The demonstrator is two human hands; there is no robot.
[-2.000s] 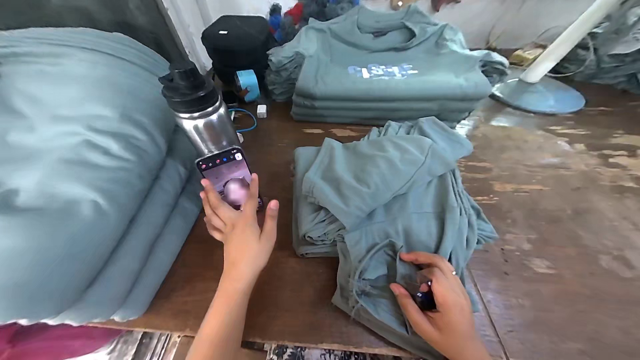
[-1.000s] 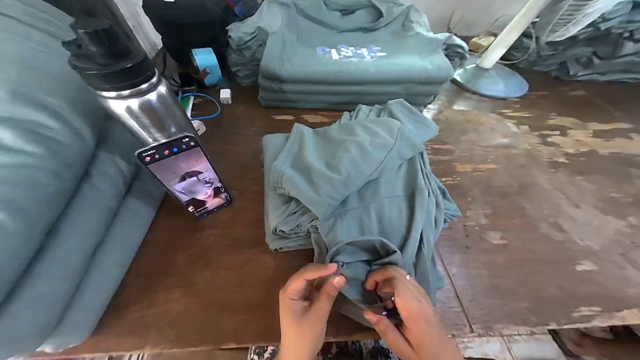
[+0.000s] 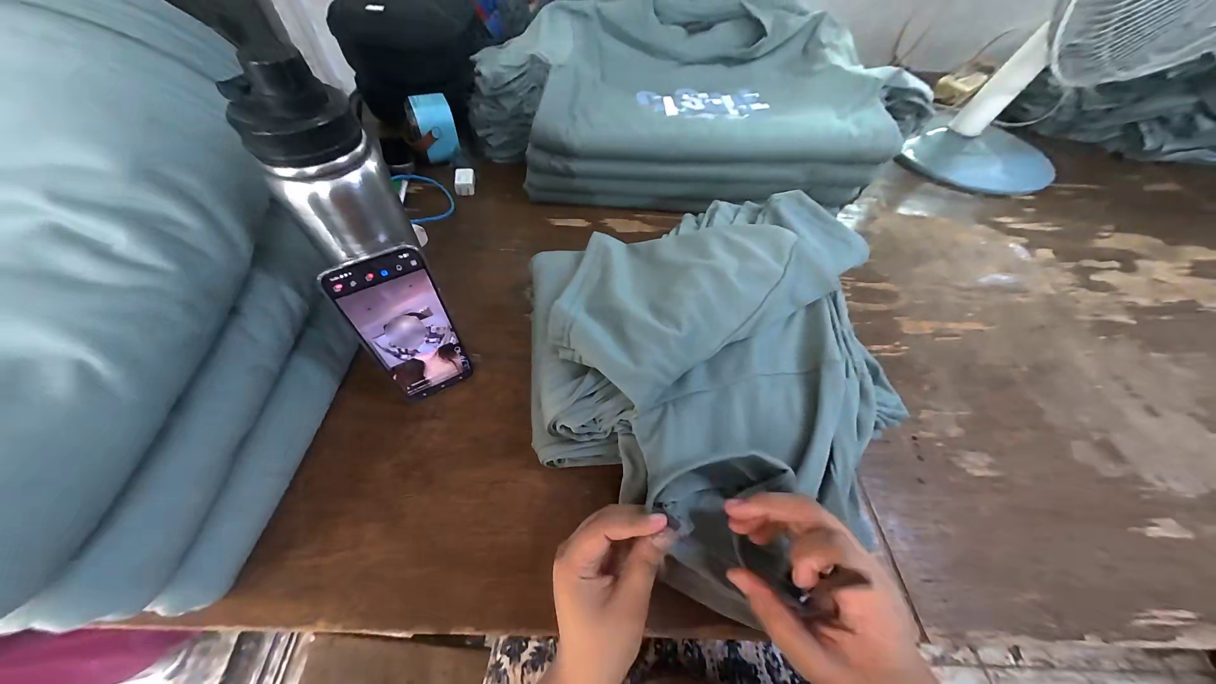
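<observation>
A grey-green shirt [image 3: 731,380] lies loosely folded on a pile of the same cloth, its neck opening toward the table's front edge. At the left side of that opening, my left hand [image 3: 608,570] pinches the neckline between thumb and fingers. Over the right side of the opening is my right hand [image 3: 822,579], fingers curled and spread. It holds a small dark tool, mostly hidden in the palm; its kind cannot be made out. Whether the fingertips touch the cloth is unclear.
A phone [image 3: 404,328] leans against a steel bottle [image 3: 332,204] at left, beside a thick stack of cloth [image 3: 123,285]. Folded printed shirts [image 3: 703,142] lie behind, with a fan base [image 3: 978,157] at back right and a blue tape roll [image 3: 434,126] at back left.
My left hand was at the phone two seconds ago; it has moved to the neckline. The phone now leans on the bottle without a hand on it. The view has shifted closer.
</observation>
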